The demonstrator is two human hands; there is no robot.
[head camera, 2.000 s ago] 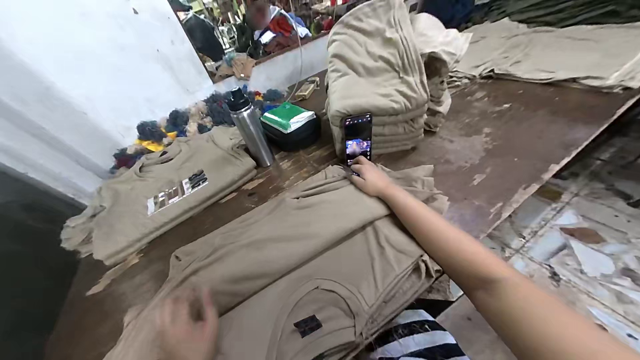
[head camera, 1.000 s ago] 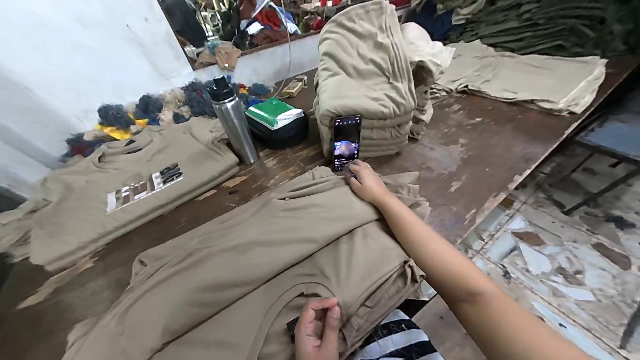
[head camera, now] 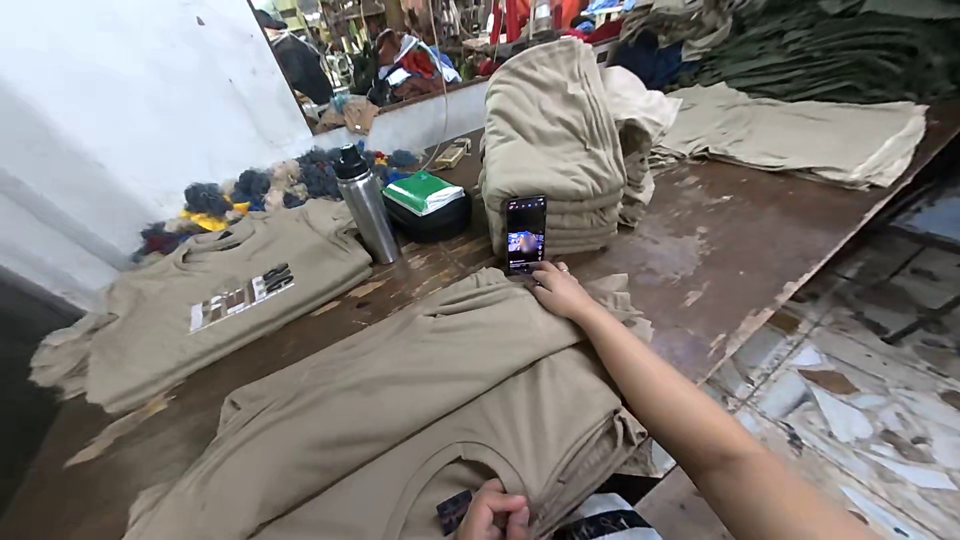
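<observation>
My right hand (head camera: 559, 289) is stretched out to the lower edge of a smartphone (head camera: 526, 236), with its fingers at the lit screen. The phone stands upright against a folded stack of beige fabric (head camera: 551, 142). Under my right wrist lies a pile of khaki shirts (head camera: 420, 360), which spreads toward me. My left hand (head camera: 495, 514) is at the bottom of the view, its fingers curled at the neckline of the top shirt, beside a dark neck label (head camera: 454, 510). Whether it pinches the cloth cannot be told.
At the left lies a printed khaki shirt pile (head camera: 225, 300). Behind it stand a steel bottle (head camera: 367, 206) and a black case (head camera: 427, 217) with a green-and-white packet (head camera: 422, 192). Yarn scraps (head camera: 255, 187) line the wall. Flat beige cloth (head camera: 795, 135) and dark green fabric (head camera: 832, 52) lie at the back right.
My left hand has moved from the left part of the shirt pile to the neckline, and its fingers have curled. My right hand has stayed at the phone.
</observation>
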